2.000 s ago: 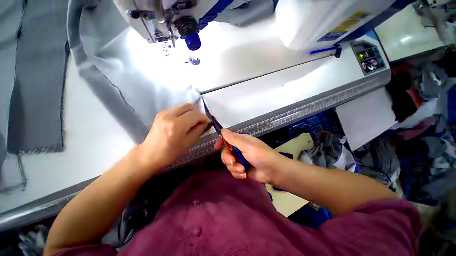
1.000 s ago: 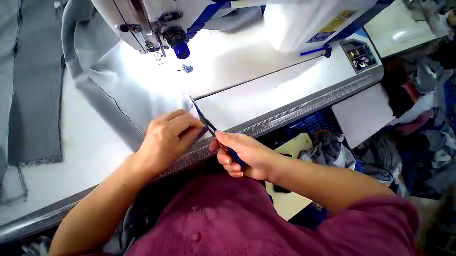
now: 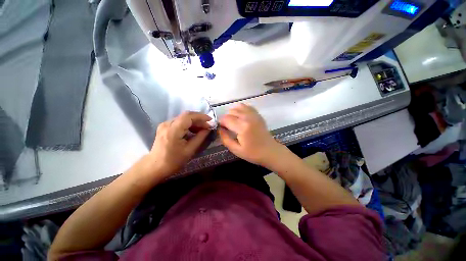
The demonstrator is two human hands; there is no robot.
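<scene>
A grey fabric panel (image 3: 134,97) lies on the white table, running from beside the needle area to my hands. Its corner, a small pale piece (image 3: 210,113), is pinched between my fingertips at the table's front edge. My left hand (image 3: 179,140) grips it from the left. My right hand (image 3: 246,131) is at its right side, thumb and fingers together at the edge; the exact hold is partly hidden. The thread snips (image 3: 290,84) with orange and blue handles lie on the table to the right of the needle.
The sewing machine head (image 3: 327,43) stands behind my hands, with a blue knob (image 3: 206,59). Grey panels (image 3: 64,81) lie at the left. A blue stick (image 3: 338,70) and a bobbin tray (image 3: 387,80) are at the right. A black phone (image 3: 292,200) lies on a board below the table.
My right hand has let go of the snips, which now lie on the table, and is at the fabric beside my left hand. The view has shifted, showing the lit control panel.
</scene>
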